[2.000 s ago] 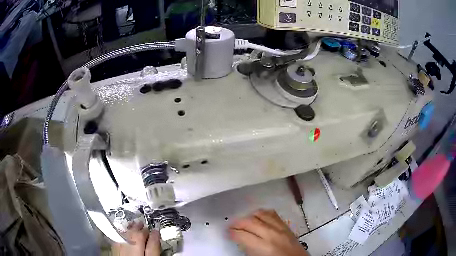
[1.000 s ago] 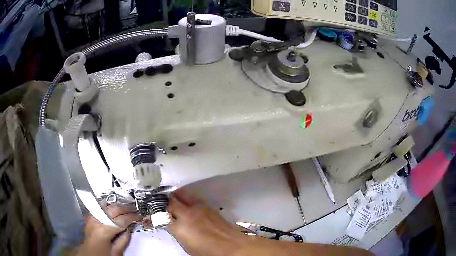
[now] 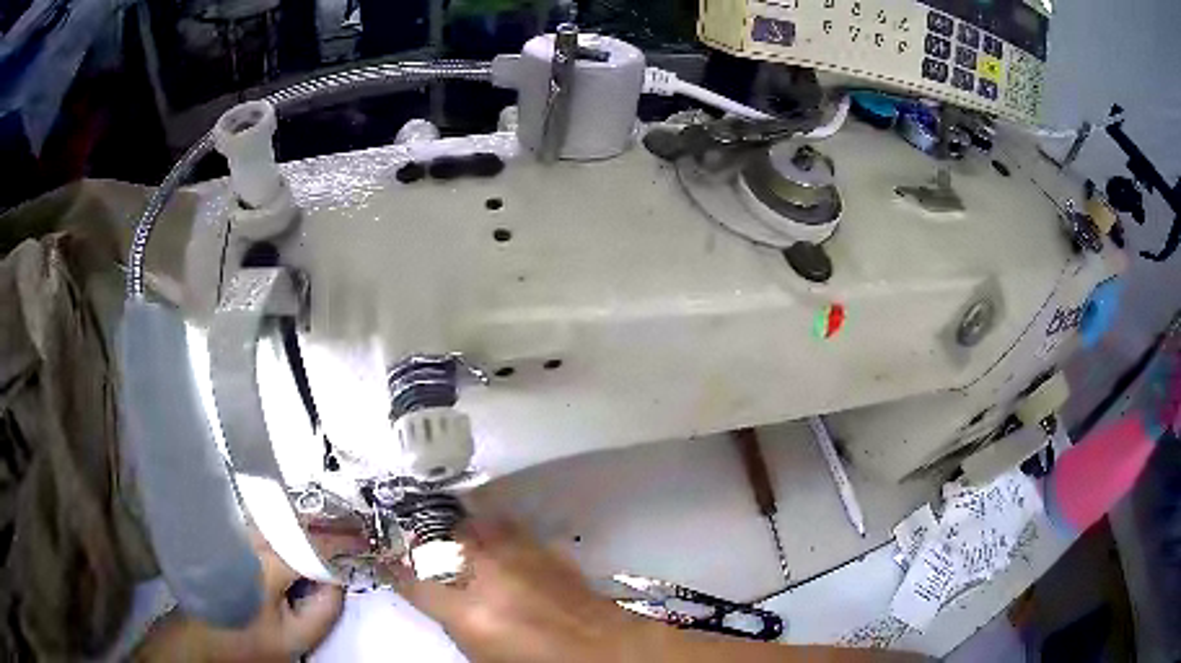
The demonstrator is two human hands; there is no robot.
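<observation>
The off-white sewing machine (image 3: 622, 311) fills the middle of the view, with its white tension dial (image 3: 434, 443) on the head front. My left hand (image 3: 266, 609) is at the lower left beside the needle area, partly covered by the grey lamp piece. My right hand (image 3: 499, 589) reaches in from the right, its fingers behind the tension parts. The fingertips of both hands are near the presser foot area and mostly hidden, so I cannot tell what they hold. Khaki cloth (image 3: 58, 427) lies bunched at the left.
Black-handled snips (image 3: 712, 611) lie just right of my right wrist. A brown-handled awl (image 3: 759, 479) and a white pen (image 3: 839, 479) lie behind them. Printed labels (image 3: 965, 550) and a pink object (image 3: 1107, 473) are at the right. The control panel (image 3: 894, 45) stands above.
Since two seconds ago, my right hand has moved left to the needle area and the snips have come into view on the bed. In the last second the view has shifted slightly.
</observation>
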